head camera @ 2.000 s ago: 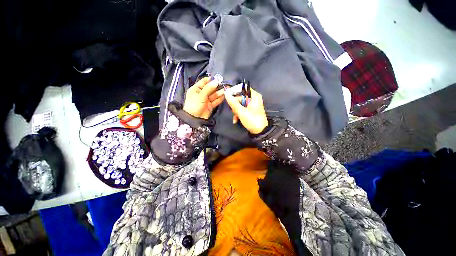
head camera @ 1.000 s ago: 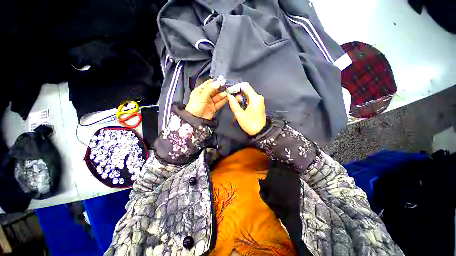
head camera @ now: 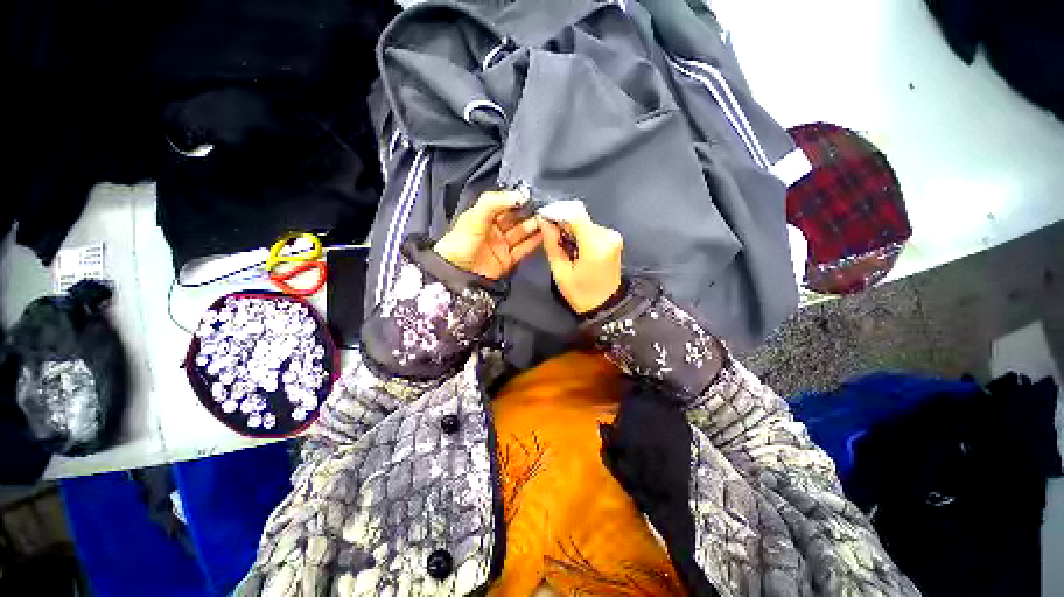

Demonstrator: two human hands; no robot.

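The grey garment with paired white stripes lies in front of me, its near edge towards my lap. My left hand pinches the garment's edge and a small silvery-white button at the fingertips. My right hand is close beside it, fingertips nearly touching the left ones, fingers curled round a small dark tool that is mostly hidden in the palm. A needle or thread between the fingertips is too small to make out.
The round dark tray of silvery-white buttons stands left, with yellow and red scissors just beyond it. A black bag is far left, black garments upper left. A round red plaid pad lies at the right table edge.
The view has shifted slightly. The dark tool stood up from my right hand two seconds ago and now sits lower in the palm. My hands remain close together at the garment's edge.
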